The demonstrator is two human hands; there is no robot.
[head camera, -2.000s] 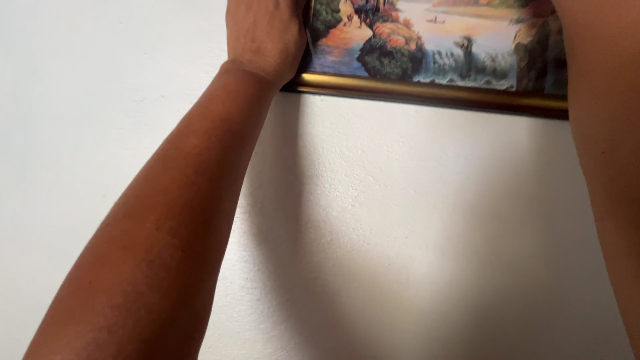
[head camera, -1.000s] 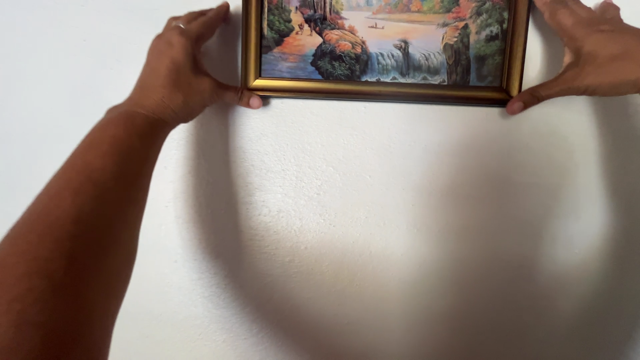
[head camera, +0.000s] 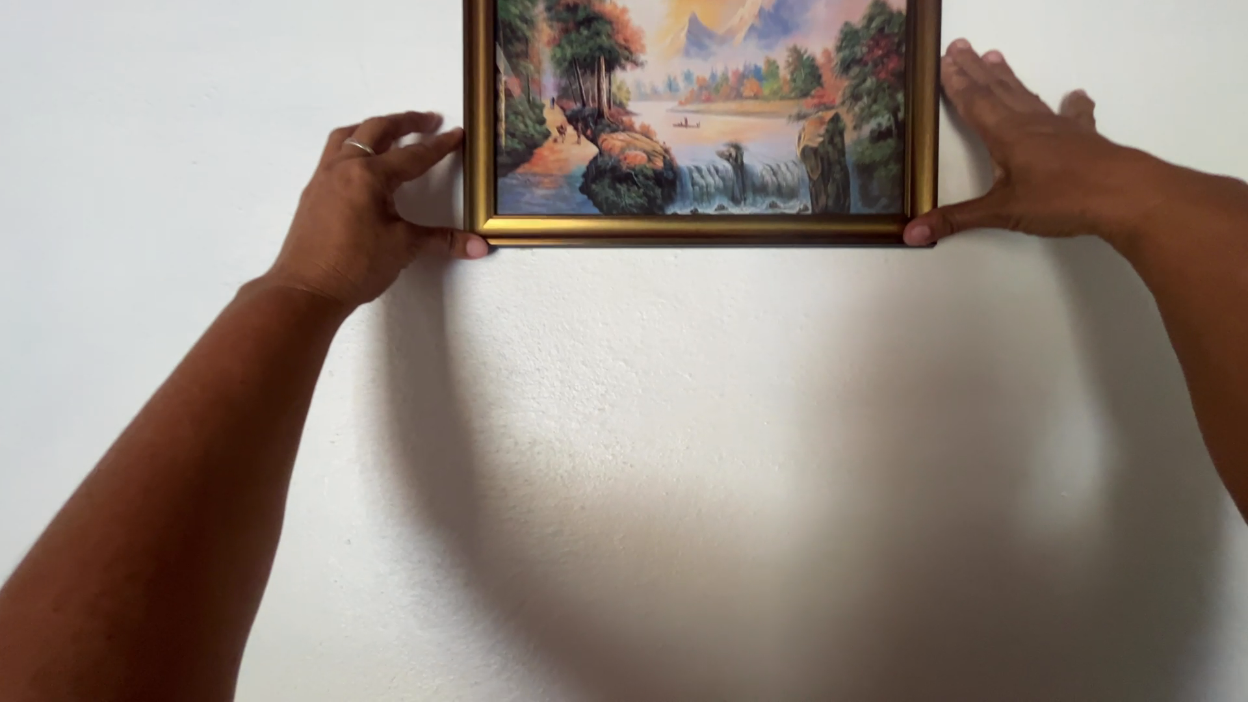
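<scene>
A framed landscape picture [head camera: 702, 231] with a gold-coloured frame is against the white wall, its top cut off by the view's upper edge. It shows a waterfall, a lake, trees and mountains. My left hand [head camera: 356, 200], with a ring on one finger, touches the frame's left side with a fingertip and its lower left corner with the thumb. At the other side, my right hand [head camera: 1033, 156] has its thumb on the lower right corner and its fingers spread along the right side. Both hands steady the frame between them.
The white, slightly rough wall [head camera: 624, 390] fills the background. Soft shadows of the arms and body fall on it below the picture.
Two seconds ago my left hand was at the frame's left side, with its fingers out of view; now both hands show spread at the lower corners. The view has shifted, showing more of the picture.
</scene>
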